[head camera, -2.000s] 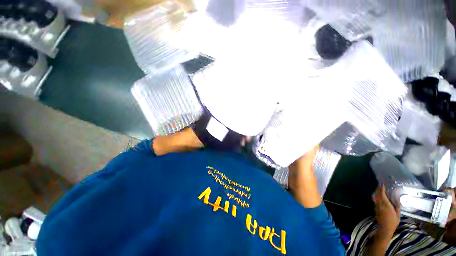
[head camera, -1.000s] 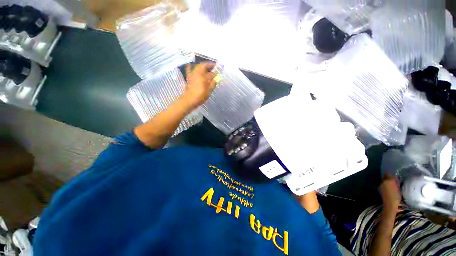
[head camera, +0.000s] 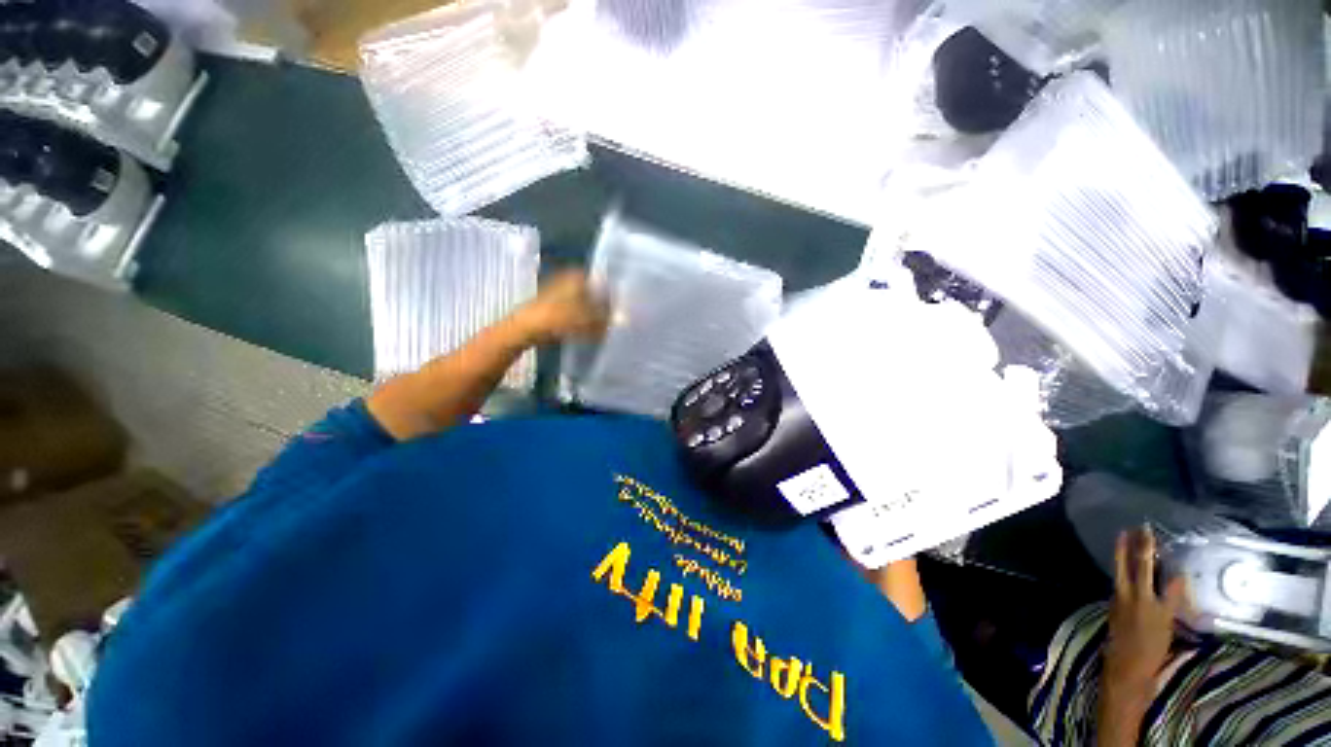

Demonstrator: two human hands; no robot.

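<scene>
My left hand [head camera: 572, 310] holds a clear ribbed air column bag [head camera: 679, 324] by its left edge; both are slightly blurred. A white PTZ dome security camera [head camera: 912, 409] lies tilted in front of my chest, its black round face [head camera: 730, 416] with pale lenses turned towards lower left and a white label [head camera: 813, 490] on the black part. My right hand is hidden behind the camera; only the wrist and forearm [head camera: 902, 587] show below it, and the camera rests on that hand. The bag and the camera's black face are close together.
More air column bags lie on the green mat [head camera: 263, 219], at left [head camera: 453, 292], behind [head camera: 467, 110] and at right [head camera: 1088, 234]. Black-fronted cameras [head camera: 73, 168] stand at far left. Another person's hand [head camera: 1142, 598] is by a white camera part [head camera: 1255, 584] at lower right.
My left hand left the camera, reached to the bags and now holds one, turned more upright. The camera swung right with my right hand, its black face coming into view.
</scene>
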